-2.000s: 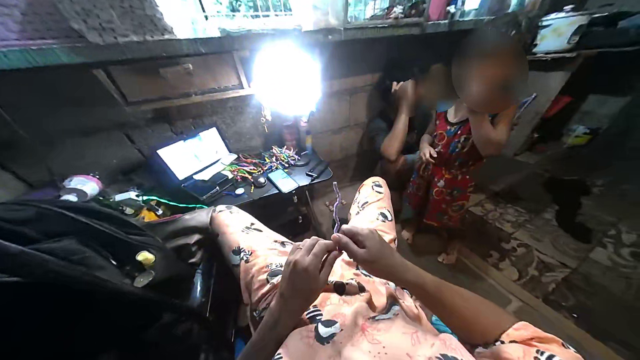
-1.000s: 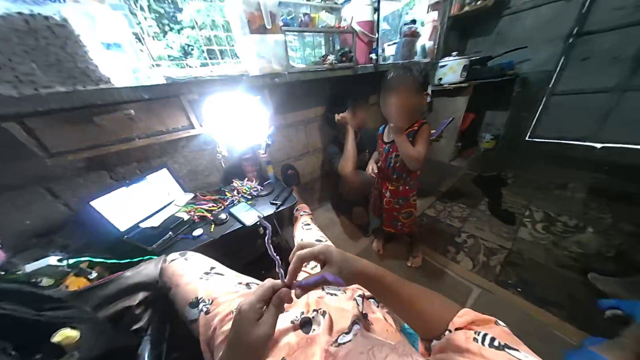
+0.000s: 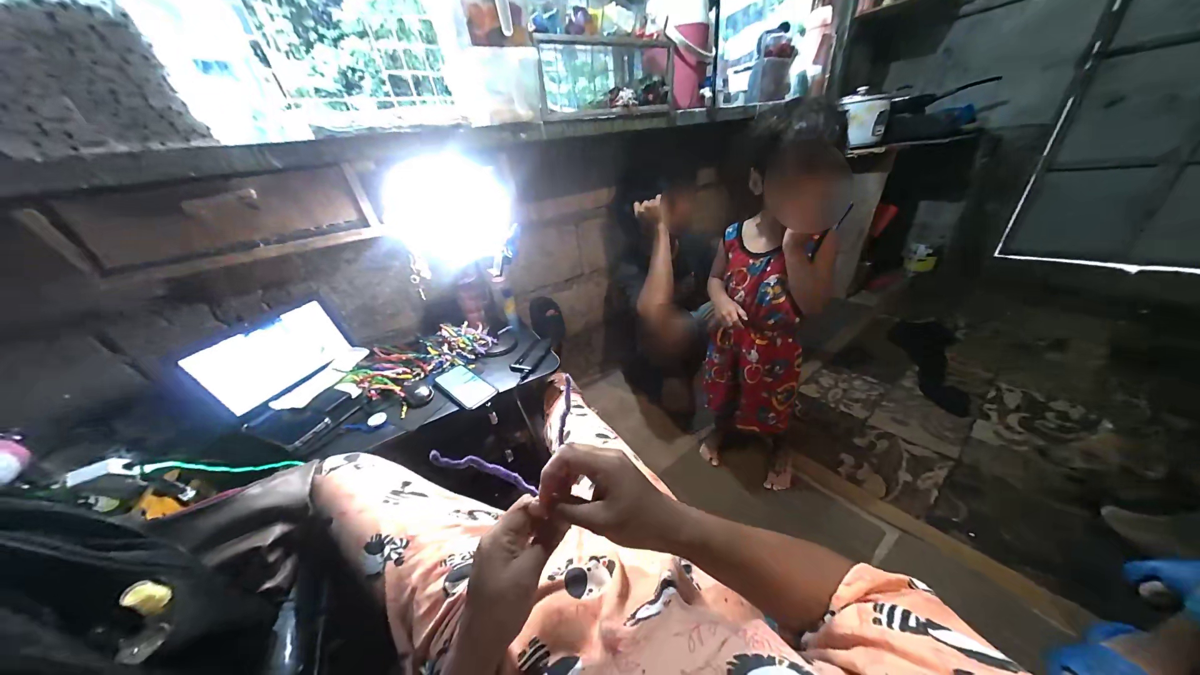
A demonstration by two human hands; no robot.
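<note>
A thin purple cord [image 3: 483,465], with one strand out to the left and a darker strand rising above, is pinched between my fingertips over my lap. My left hand [image 3: 516,553] holds it from below, thumb and fingers together. My right hand [image 3: 600,492] grips it from the right, its fingertips touching those of the left. The point where the strands meet is hidden by the fingers. Beyond my knees, a black table [image 3: 412,422] bears a heap of colourful braided cords [image 3: 398,370], a phone [image 3: 466,386] and a laptop [image 3: 267,356].
A bright lamp [image 3: 448,211] shines at the table's back. A person in a red patterned outfit [image 3: 755,328] stands ahead, another person [image 3: 661,272] sits beside them. A black bag [image 3: 84,581] lies at my left. Blue footwear [image 3: 1092,656] shows at lower right.
The purple strands, close together one second ago, now spread apart from my fingers. The view has swung right since two seconds ago. My hands have stayed together.
</note>
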